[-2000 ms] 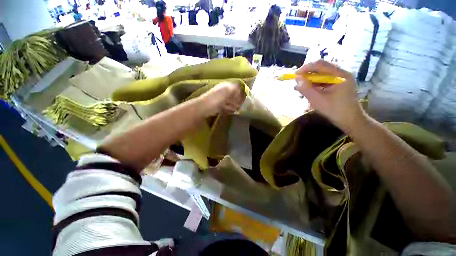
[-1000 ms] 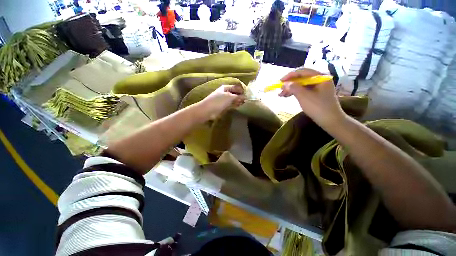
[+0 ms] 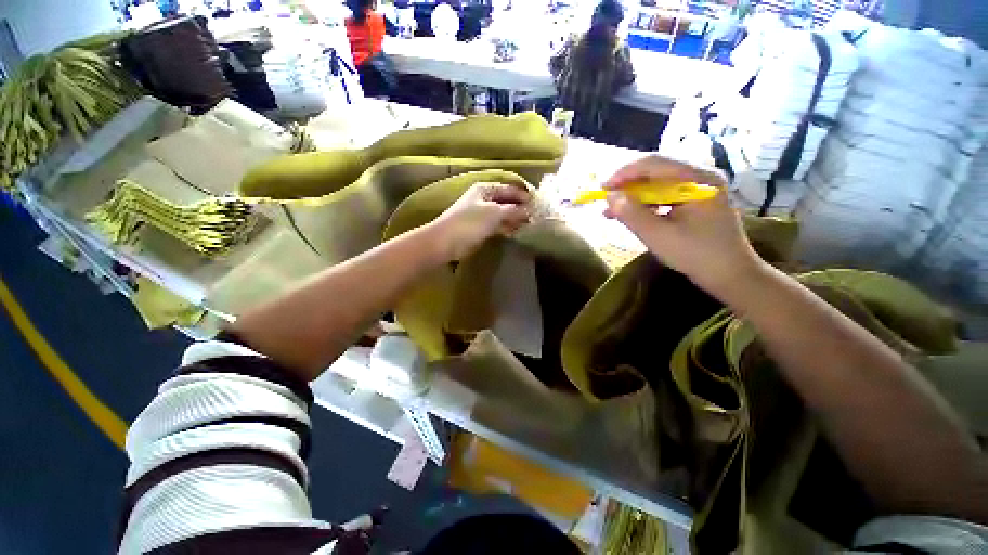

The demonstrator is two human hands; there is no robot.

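Observation:
My left hand (image 3: 490, 217) pinches the edge of an olive-khaki bag body (image 3: 428, 217) that stands curled on the white table. My right hand (image 3: 677, 217) holds a glue brush (image 3: 655, 193) by its bright yellow handle, its tip pointing left toward my left hand. The brush tip is lost in the bright glare, so contact with the bag edge cannot be told. More curled bag bodies (image 3: 590, 336) stand under my right forearm. A rolled olive panel (image 3: 433, 152) lies behind my left hand.
Yellow-olive straps lie in a row (image 3: 179, 222) and in a heap (image 3: 54, 103) at the left. A white bottle (image 3: 399, 363) is at the near edge. Tall white bundles (image 3: 867, 152) stand right. People (image 3: 590, 71) are at benches behind.
My right hand with the brush has moved left, closer to my left hand, since the earliest frame. My left hand has shifted slightly and still grips the bag edge.

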